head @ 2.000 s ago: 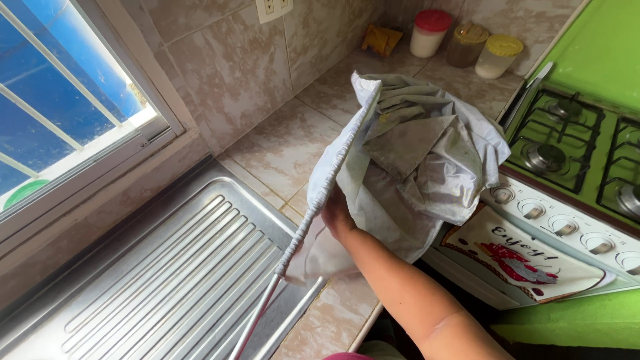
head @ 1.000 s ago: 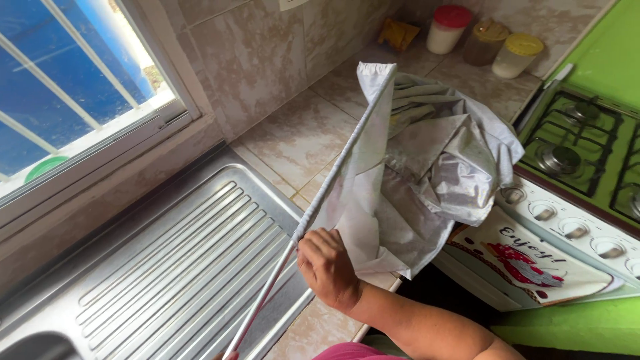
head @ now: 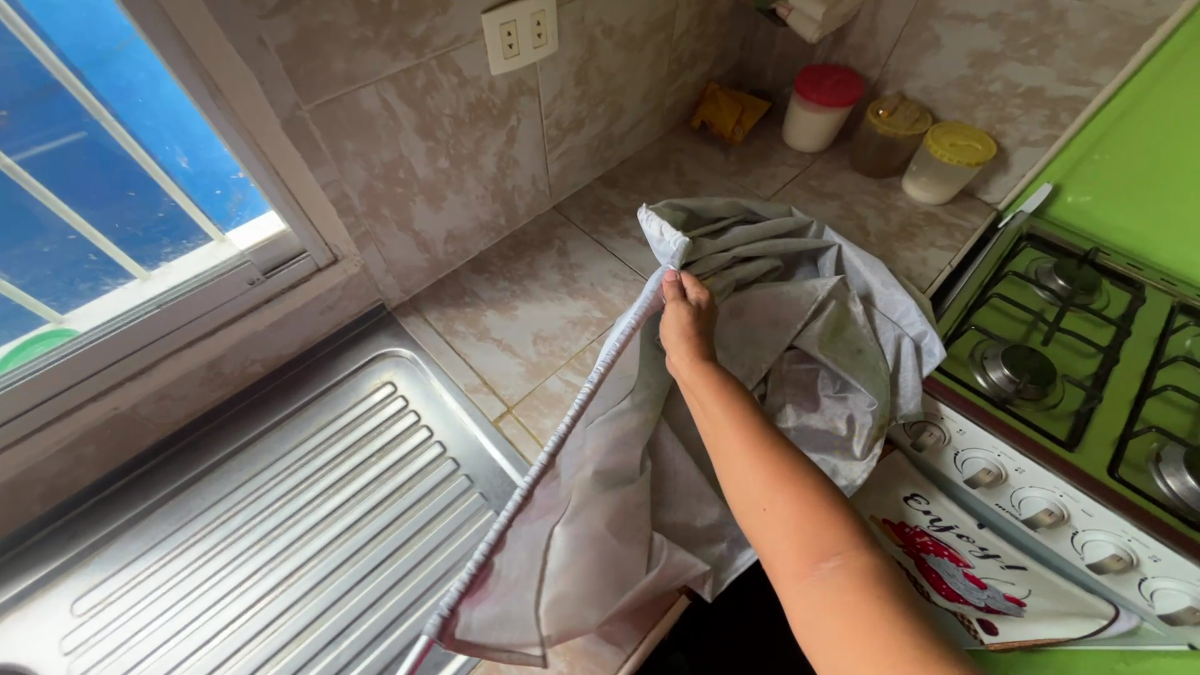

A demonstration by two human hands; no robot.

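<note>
My right hand (head: 689, 319) grips the gathered top edge of a sheer grey-white curtain (head: 600, 516), close to the upper end of a thin rod that runs inside its hem. The rod (head: 414, 654) slants from the lower left, where a bare stretch shows, up toward my fingers. Beyond my hand, the rest of the fabric lies bunched on the tiled countertop (head: 525, 300) and hangs over its front edge. My left hand is outside the view.
A steel sink drainboard (head: 272, 525) lies at left under a barred window (head: 112, 169). On the right stands a green gas stove (head: 1050, 328) with a printed towel (head: 984, 553) at its front. Lidded containers (head: 820, 108) and a yellow packet (head: 729, 112) stand in the back corner.
My right hand has moved up along the rod toward its far end, and the curtain fabric now covers more of the rod's lower part. Fingers seen at the bottom edge one second ago are out of view.
</note>
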